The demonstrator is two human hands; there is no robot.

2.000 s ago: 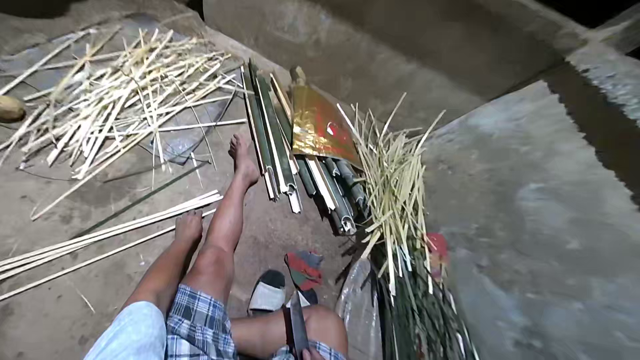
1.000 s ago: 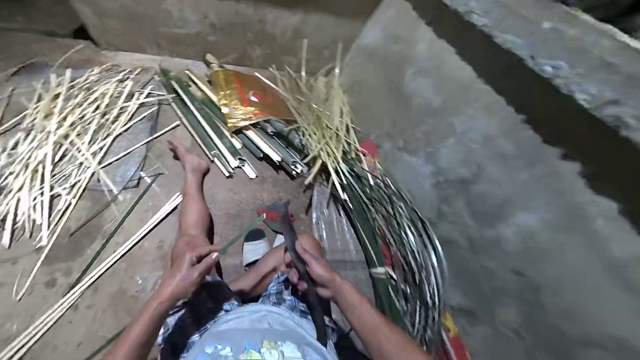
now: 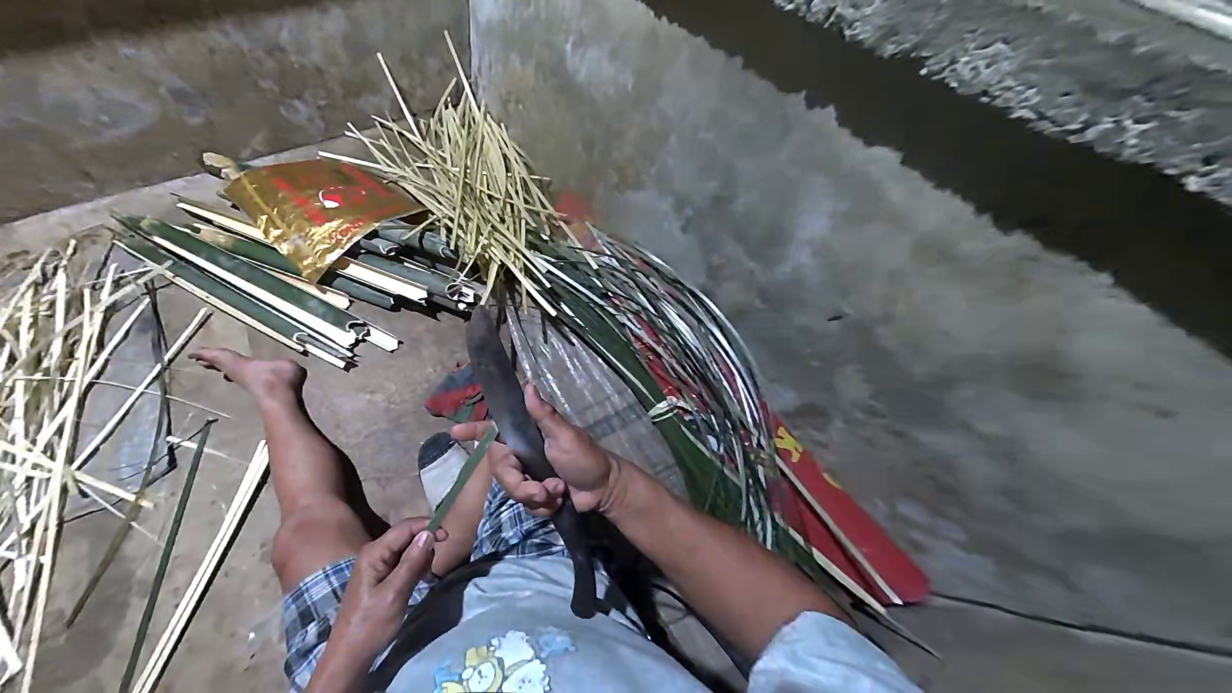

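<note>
My left hand (image 3: 390, 573) pinches a narrow green bamboo strip (image 3: 464, 481) between thumb and fingers, its free end slanting up to the right. In my right hand (image 3: 558, 462) is a dark curved knife (image 3: 500, 385), gripped around its middle, with its rear end (image 3: 582, 597) against my shirt. The strip's tip lies close beside the fingers of my right hand. Past my hands, a bundle of thin green and pale bamboo strips (image 3: 693, 356), tied at one point, curves along the wall. Its pale ends (image 3: 472, 183) fan out at the top.
Split green bamboo lengths (image 3: 250, 279) lie beyond my foot, with a gold and red wrapper (image 3: 322, 207) on top. Pale strips (image 3: 48, 414) are heaped at the left; long strips (image 3: 207, 568) lie beside my leg. Concrete walls (image 3: 847, 318) bound the right and back. A red item (image 3: 837, 529) lies under the bundle.
Both hands are now in front of my body, where two seconds ago my left arm reached forward to the pale strips. The view has swung to the right.
</note>
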